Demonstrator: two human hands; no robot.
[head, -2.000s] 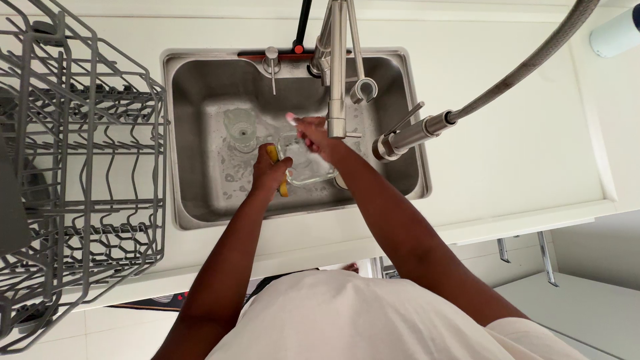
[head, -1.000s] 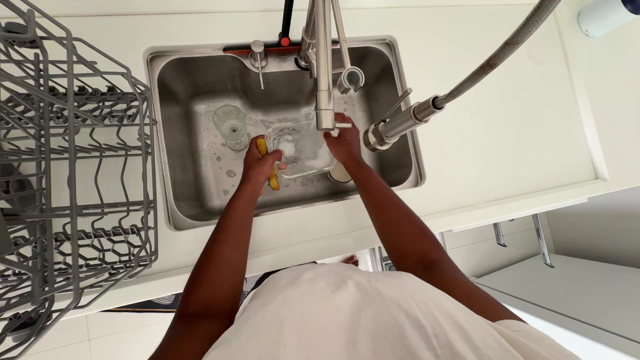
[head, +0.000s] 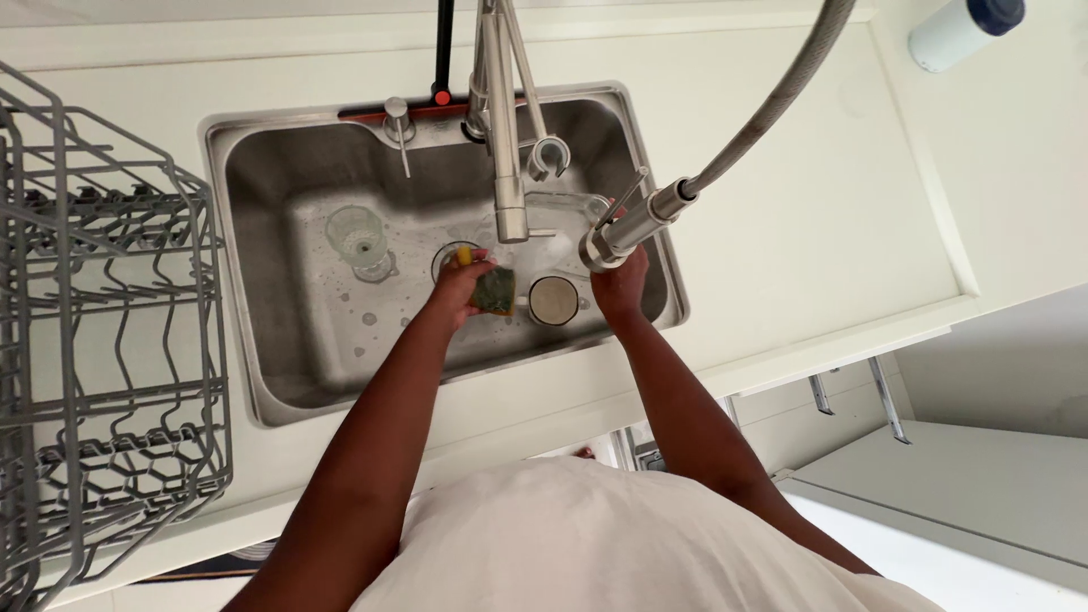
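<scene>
My left hand (head: 461,287) is closed on a yellow sponge with a dark green scouring side (head: 494,290), low over the drain of the steel sink. At the sink's right side my right hand (head: 622,276) grips the edge of a clear rectangular dish (head: 565,204), its fingers partly hidden by the spray head (head: 616,234). Between the hands a light mug (head: 553,301) stands on the sink floor. A clear stemmed glass (head: 359,240) lies in the left part of the basin. The faucet spout (head: 511,204) hangs over the dish.
A grey dish rack (head: 217,340) stands left of the sink (head: 242,365). Behind the basin are a soap dispenser (head: 397,119) and a black bar with a red end (head: 442,95). The spray hose (head: 769,98) arches over the right counter (head: 799,195). A white bottle (head: 956,38) stands at the far right.
The clear dish, in front of me between both hands a second ago, has moved right with my right hand. My left hand with the sponge has come away from it, and the mug shows more fully.
</scene>
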